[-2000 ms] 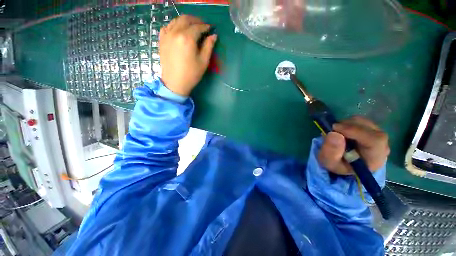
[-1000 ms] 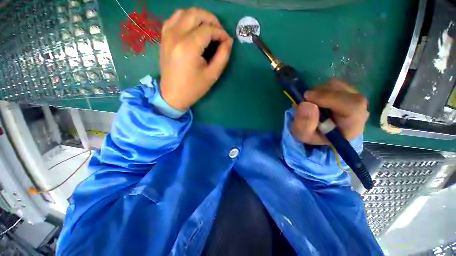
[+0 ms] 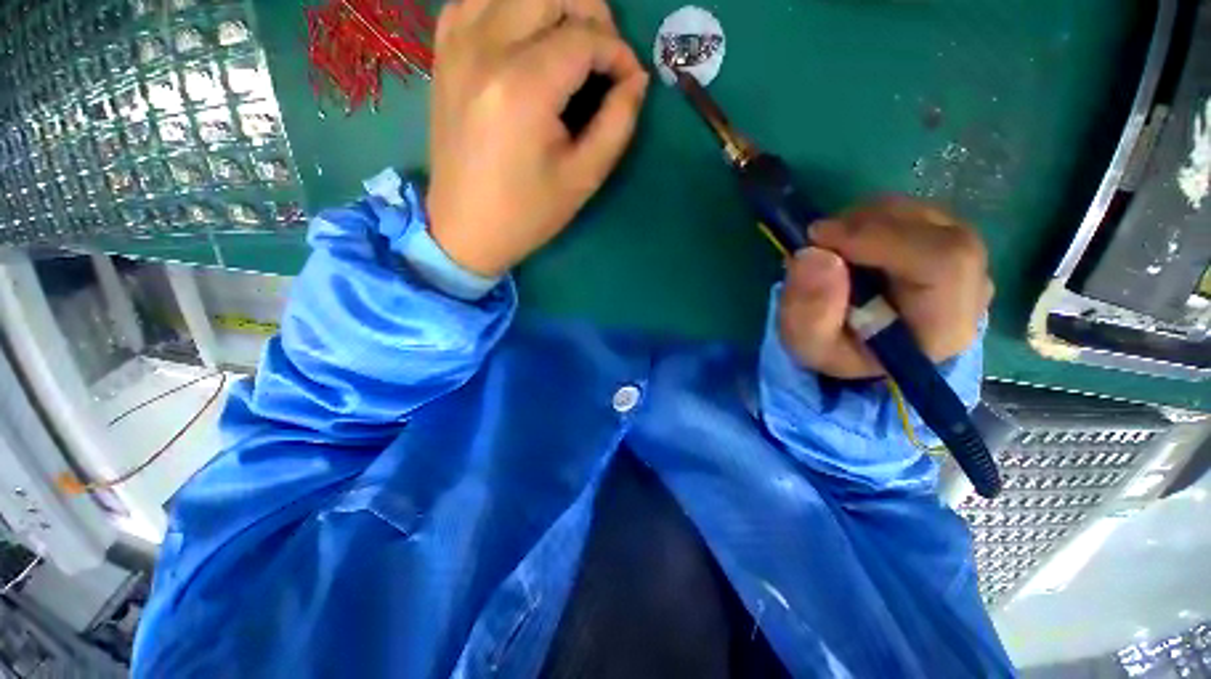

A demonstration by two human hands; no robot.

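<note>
My right hand (image 3: 887, 289) holds the dark blue soldering iron (image 3: 916, 378) like a pen. Its dark tip points up and left and lies at the lower edge of the small dark and silvery component (image 3: 689, 49) on the white round pad (image 3: 669, 27). My left hand (image 3: 531, 126) is just left of the pad, with thumb and forefinger tips pinched together. Solder wire is not clearly visible between them, so I cannot tell what they hold. The loose pile of red lead wires (image 3: 361, 51) lies left of my left hand, partly hidden by it.
A green mat (image 3: 638, 252) lies under the work. A clear blister tray (image 3: 146, 120) with silvery parts is at the left. A metal-edged dark tray (image 3: 1062, 308) is at the right. A second silvery tray (image 3: 1049, 497) is at the lower right, below the bench edge.
Since two seconds ago, my left hand has come beside the white pad, with its fingers closed together. The iron tip has shifted to the component's lower edge. The view has also shifted; the clear hood is out of view.
</note>
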